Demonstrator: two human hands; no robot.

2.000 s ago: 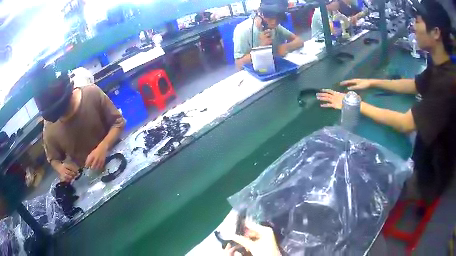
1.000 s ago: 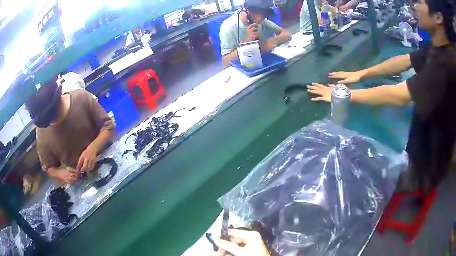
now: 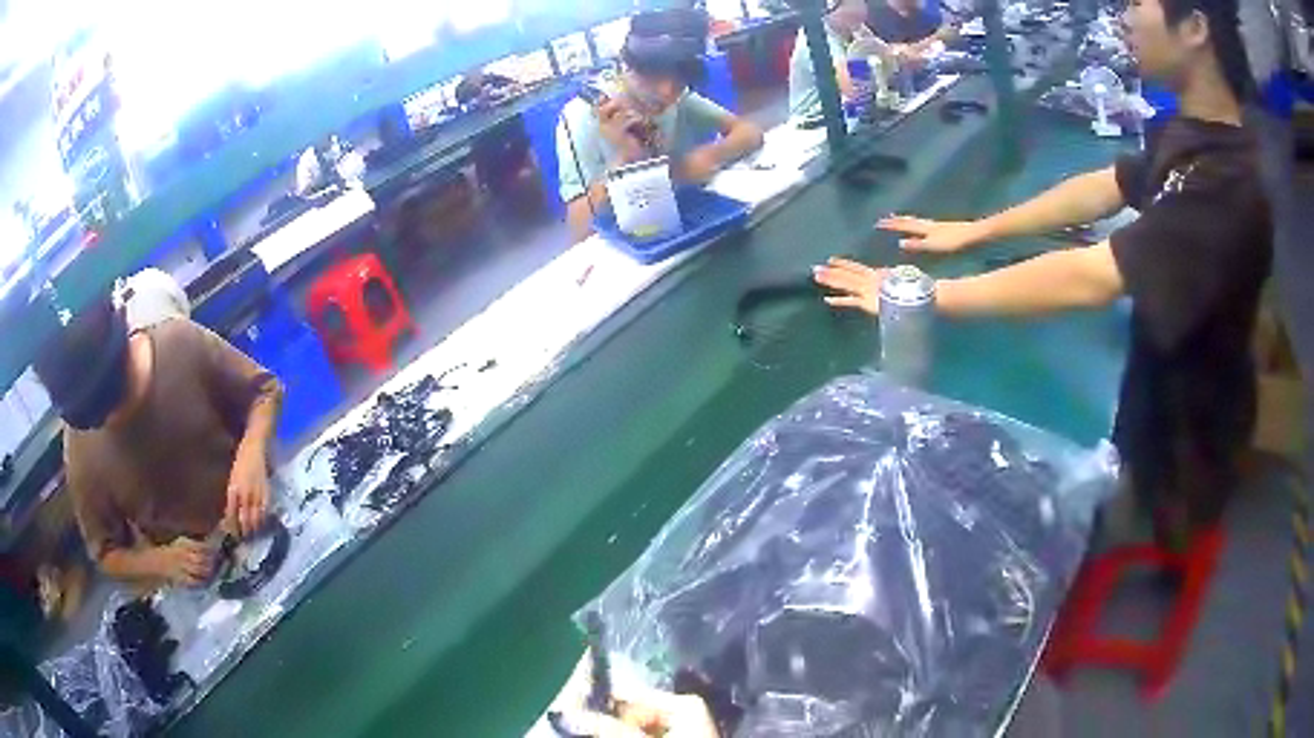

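Note:
A hand, which looks like my right hand (image 3: 666, 712), is cut off by the bottom edge. Its fingers point left and hold a small black part (image 3: 600, 675) that stands roughly upright. A second dark bit shows just left of the fingertips; whether it joins the first is unclear. A large clear plastic bag (image 3: 865, 534) with dark parts inside lies right beside and beyond the hand. A strip of white work sheet (image 3: 571, 704) shows at the hand's left. My left hand is not in view.
A silver can (image 3: 906, 325) stands beyond the bag. The green belt (image 3: 476, 577) runs diagonally past, with a black arc (image 3: 778, 300) near another person's hands. Across it, a worker handles a black arc beside a dark heap (image 3: 382, 440); a blue tray (image 3: 677, 224) sits farther along. A red stool (image 3: 1138, 620) stands right.
The whole view has shifted, so the bag, can and people appear farther left. My visible hand is lower in the picture and still holds the black part.

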